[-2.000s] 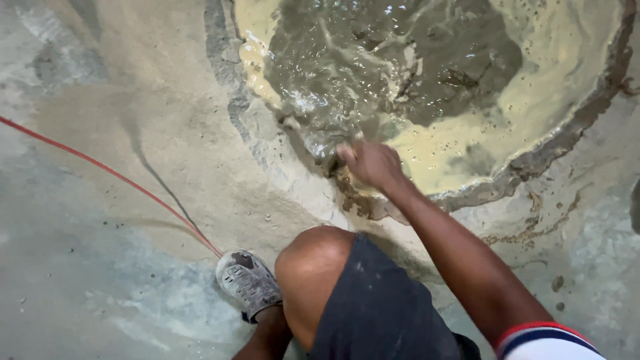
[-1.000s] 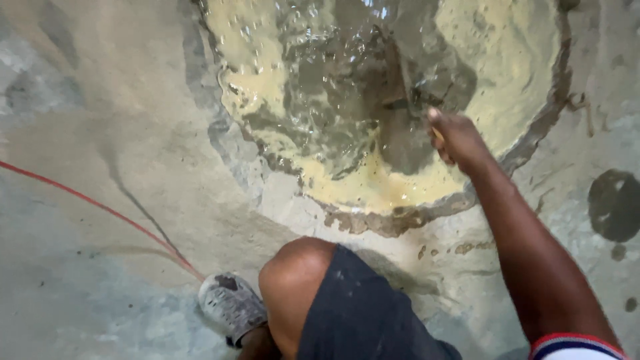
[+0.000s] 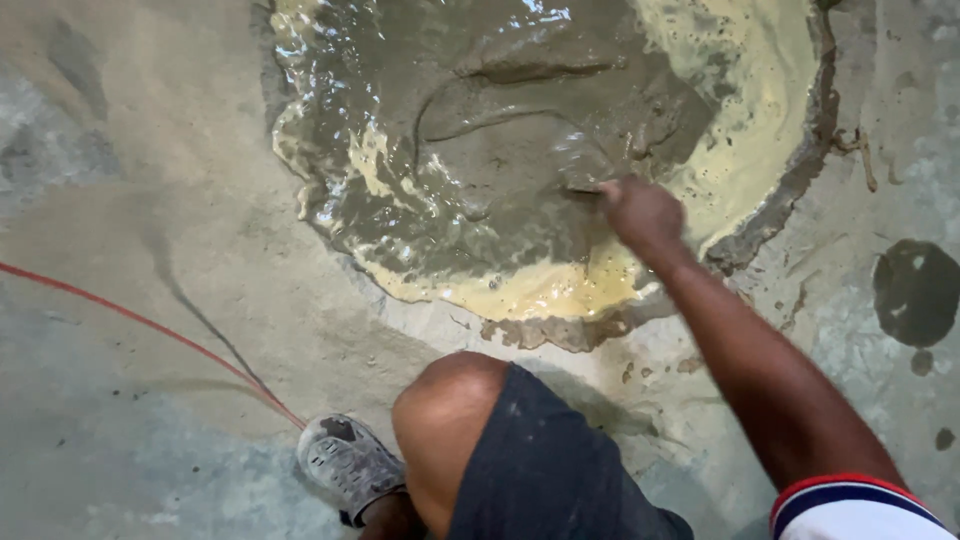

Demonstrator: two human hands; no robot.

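My right hand [image 3: 645, 217] is closed around what looks like the handle of a tool, over the lower right part of a round patch of wet grey cement mix [image 3: 510, 165]. The tool is mostly hidden by my fist and the mix, so its kind cannot be told. Curved ridges mark the mix to the left of and above the fist. Pale yellowish liquid [image 3: 750, 165] lies along the right and lower border of the patch. My left hand is out of view.
A rough, raised rim [image 3: 772, 217] surrounds the mix. A red cord [image 3: 142, 319] runs over the concrete floor [image 3: 172, 255] to my shoe [image 3: 349, 457]. My bent knee [image 3: 450, 405] is just below the rim. A dark wet spot [image 3: 916, 292] lies at the right.
The grey mix has spread over more of the lower left of the patch, where yellowish liquid lay a second ago. My right hand stays over the mix, its fist closed.
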